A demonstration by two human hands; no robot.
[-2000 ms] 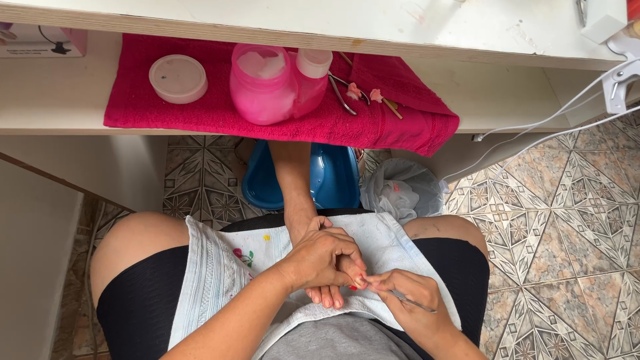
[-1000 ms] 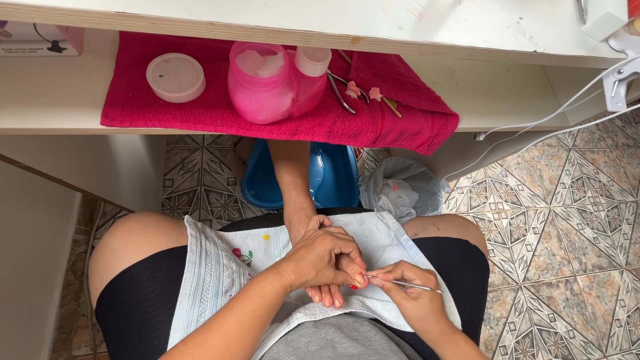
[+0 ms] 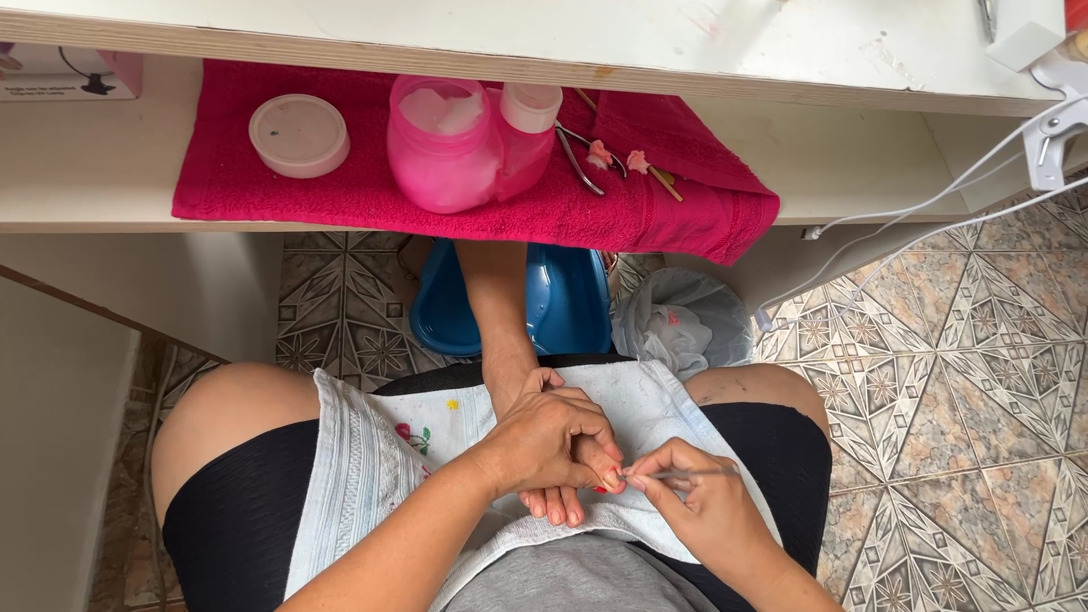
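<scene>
Another person's foot [image 3: 508, 374] rests on a white towel [image 3: 365, 476] across my lap, its toes toward me. My left hand [image 3: 552, 438] wraps over the foot and holds it near the big toe [image 3: 605, 467]. Red shows at that toe's nail and on a finger or the skin beside it. Pinched in my right hand [image 3: 688, 484] is a thin metal manicure tool [image 3: 671, 474], its tip at the edge of the big toenail. The smaller toes [image 3: 557, 506] stick out below my left hand. The tool's exact tip shape is too small to tell.
On the shelf, a pink towel [image 3: 340, 200] bears a pink jar [image 3: 446, 170], a pink bottle [image 3: 523, 153], a round lid [image 3: 299, 136] and cuticle nippers [image 3: 582, 161]. Below are a blue basin [image 3: 569, 297] and a lined bin [image 3: 727, 314]. White cables [image 3: 926, 212] hang at right.
My right hand has turned a little, and the tool in it lies at a different angle than one second ago. My left hand has stayed around the foot.
</scene>
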